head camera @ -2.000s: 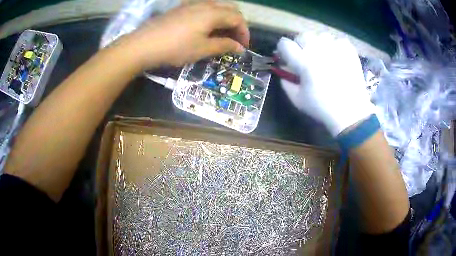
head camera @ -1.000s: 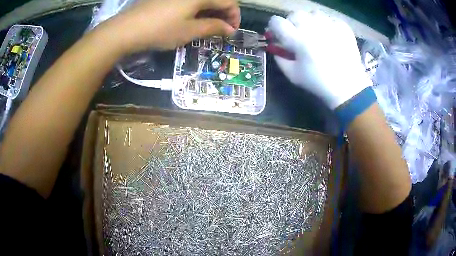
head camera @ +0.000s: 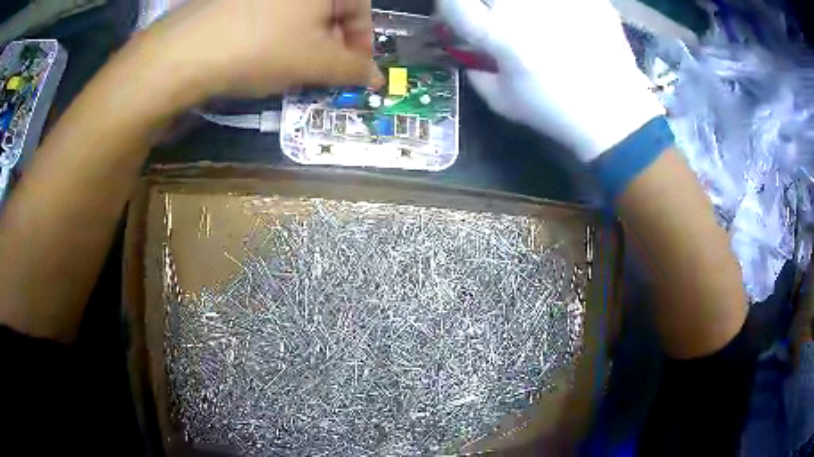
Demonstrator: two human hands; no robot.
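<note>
An open white power strip housing (head camera: 308,147) lies behind the cardboard tray, with a green circuit board (head camera: 437,103) and a yellow transformer (head camera: 397,82) inside. My bare left hand (head camera: 294,45) is over its upper left part, fingers bent down at the board; whether it holds anything is hidden. My gloved right hand (head camera: 553,71) holds red-handled cutters (head camera: 469,59) at the housing's upper right. The cutter jaws are blurred over the board. A white cord (head camera: 236,120) leaves the housing's left side.
A cardboard tray (head camera: 357,183) holding a mass of thin silvery pieces (head camera: 375,330) fills the front. A second open housing (head camera: 40,94) stands at the far left. Crumpled clear plastic bags (head camera: 750,152) are piled at the right. A pale rail (head camera: 656,22) runs along the back.
The housing, tray and second unit appear further left and higher in the picture. My left hand has come down over the board's left part. The cutters remain in my right hand.
</note>
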